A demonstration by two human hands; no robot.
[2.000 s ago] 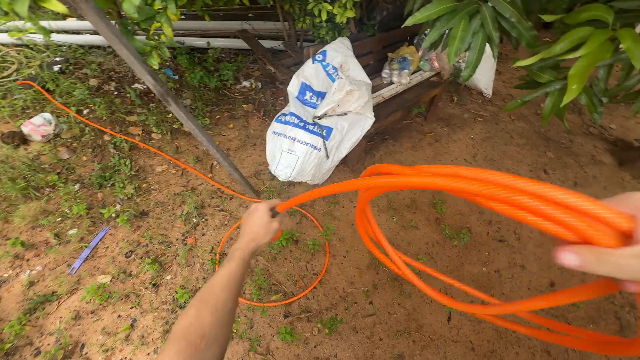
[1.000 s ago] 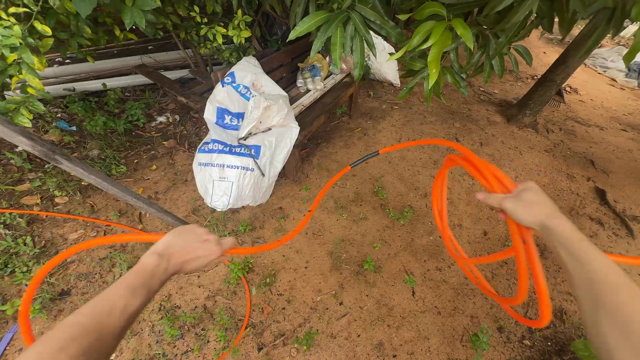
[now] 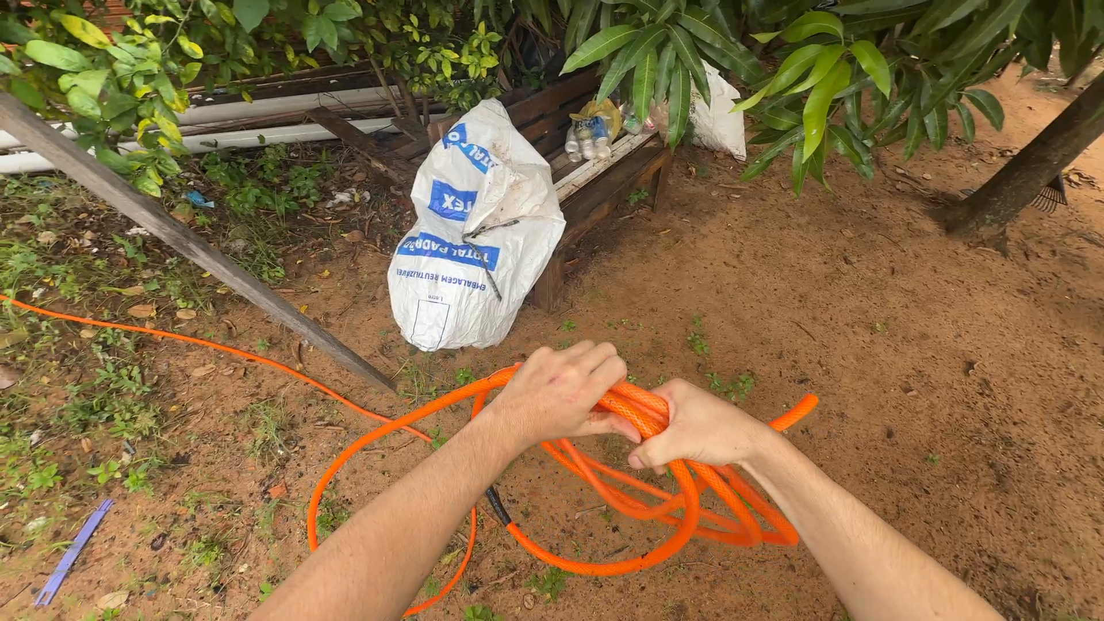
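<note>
An orange braided hose (image 3: 604, 565) hangs in loose loops below both hands. My left hand (image 3: 565, 388) is closed around the hose near the top of the bundle. Right beside it, my right hand (image 3: 694, 427) grips the gathered coils, its thumb pointing toward my left hand. One hose end (image 3: 806, 404) sticks out past my right hand. A black taped section (image 3: 498, 506) shows on the lowest loop. From the left, a further run of the hose (image 3: 216, 347) crosses the soil toward the coils.
A white woven sack (image 3: 474, 233) leans on a wooden pallet structure (image 3: 595, 198) holding plastic bottles (image 3: 588, 140). A wooden pole (image 3: 198, 246) slants down at left. Mango leaves (image 3: 673, 52) overhang above; a tree trunk (image 3: 1026, 172) stands right. A purple plastic strip (image 3: 76, 552) lies lower left.
My hands were wide apart one second ago and are now side by side on the hose. The stretch with the black section, earlier spanning between them, now hangs in a loop below.
</note>
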